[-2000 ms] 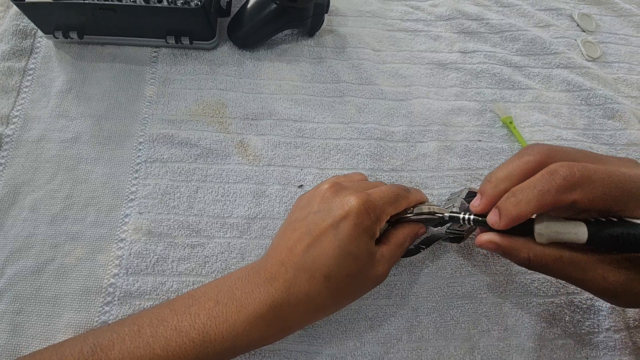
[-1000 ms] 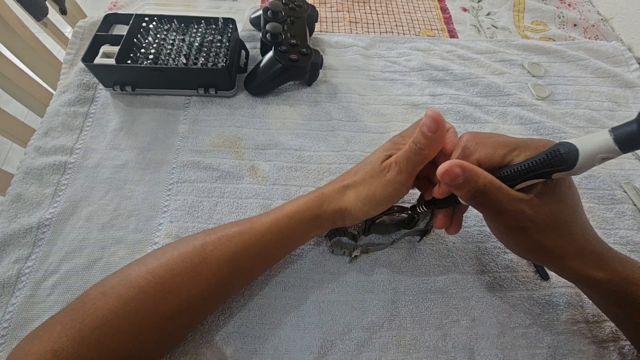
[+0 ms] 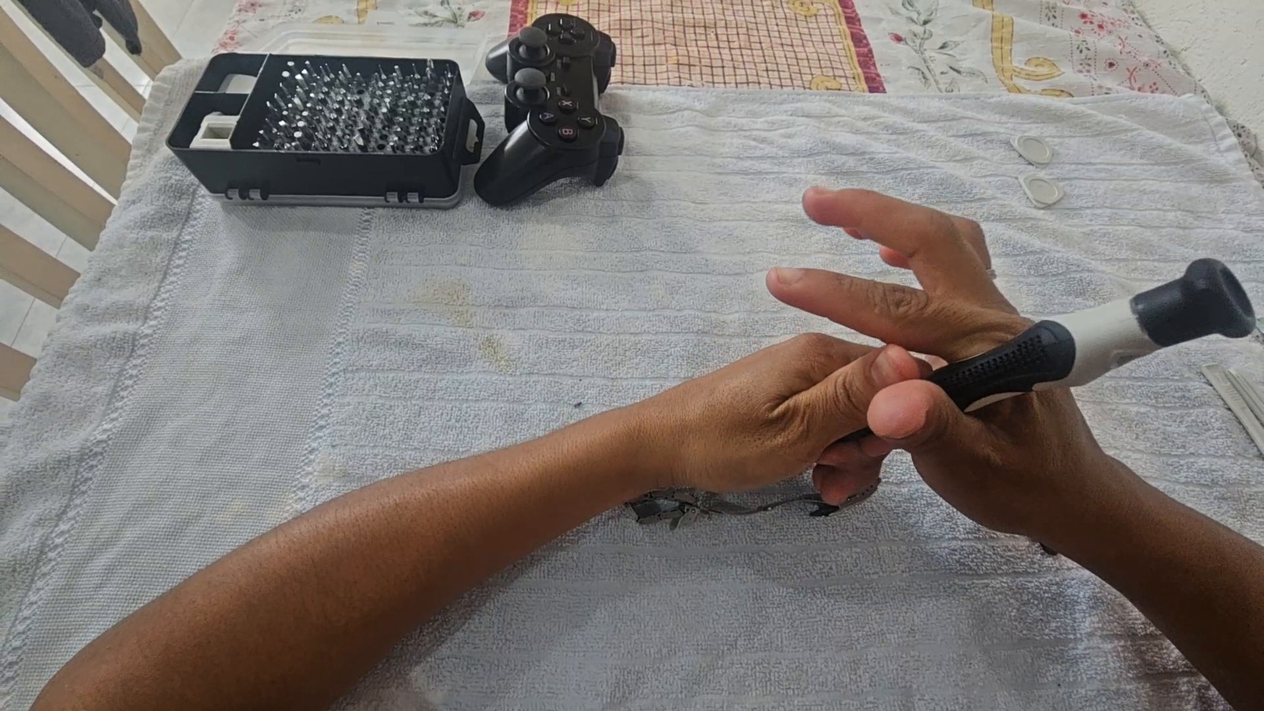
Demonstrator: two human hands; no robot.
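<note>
My right hand (image 3: 997,425) grips a black and white precision screwdriver (image 3: 1101,346) between thumb and palm, its first fingers stretched out to the left. My left hand (image 3: 790,415) meets it at the driver's front end, thumb and fingers closed around that end; the tip is hidden. Beneath my left hand, a small dark metal and plastic part with a thin curved band (image 3: 671,506) shows along the towel. My left fingertips touch or lie just above its right end; which one, I cannot tell.
A black case of screwdriver bits (image 3: 316,163) stands at the back left, beside a black game controller (image 3: 563,109). Two small pale discs (image 3: 1034,150) lie at the back right. Thin metal strips (image 3: 1234,400) lie at the right edge of the white towel (image 3: 494,612).
The right hand's first fingers have lifted off the screwdriver and spread out. The left hand has moved from the dark part onto the driver's front end. The view has shifted, showing more of the table's far side.
</note>
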